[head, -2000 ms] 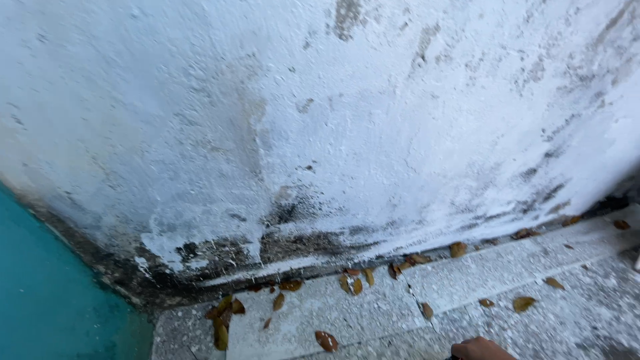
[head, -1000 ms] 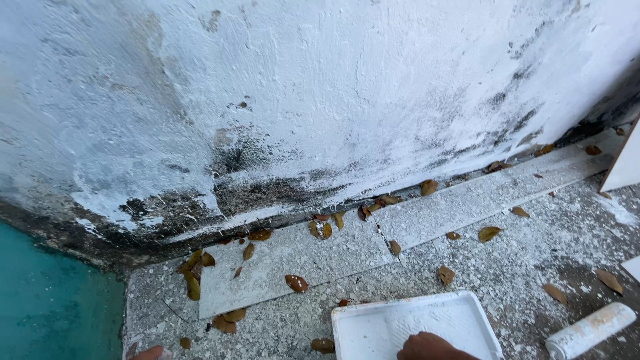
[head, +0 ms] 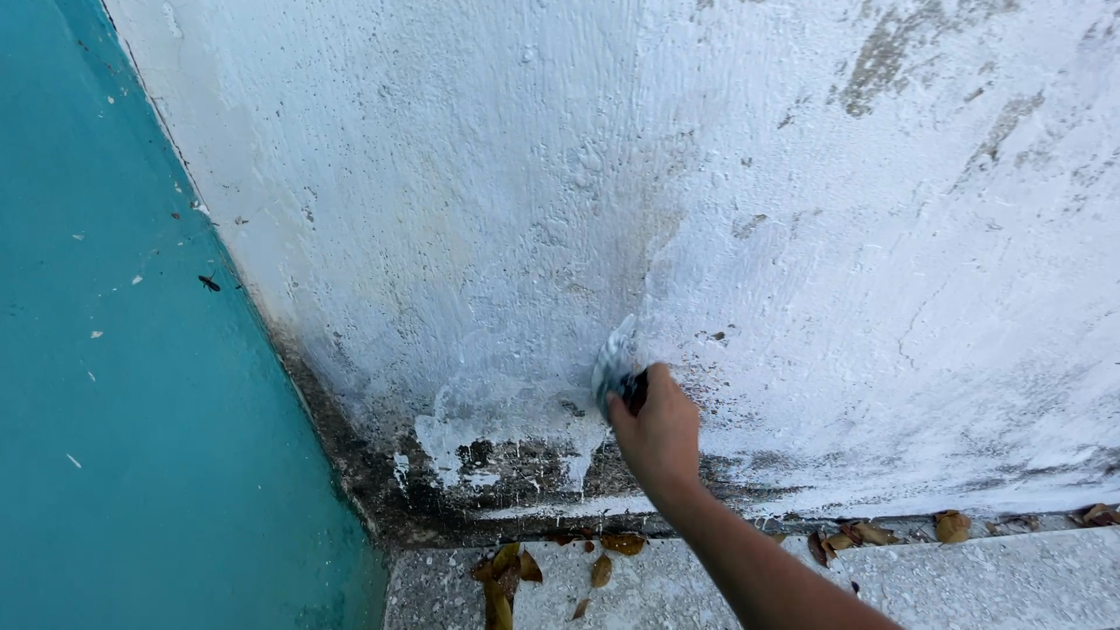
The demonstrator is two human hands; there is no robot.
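Observation:
My right hand (head: 658,429) grips a dark-handled brush (head: 618,367), blurred by motion, its bristles coated with white paint. The brush touches the rough white wall (head: 490,219) just above a black, mouldy band (head: 542,468) along the wall's foot. Wet-looking white paint patches and drips lie over part of that band, left of the hand. My right forearm comes in from the lower right. My left hand is outside the view.
A turquoise wall (head: 157,394) meets the white one at a dark, stained corner on the left. A speckled stone ledge (head: 989,569) runs along the bottom, with dry brown leaves (head: 952,527) scattered on it.
My right hand has come up from the bottom edge to the wall with the brush. The view has shifted left and up; the white tray and the roller seen one second ago are out of frame.

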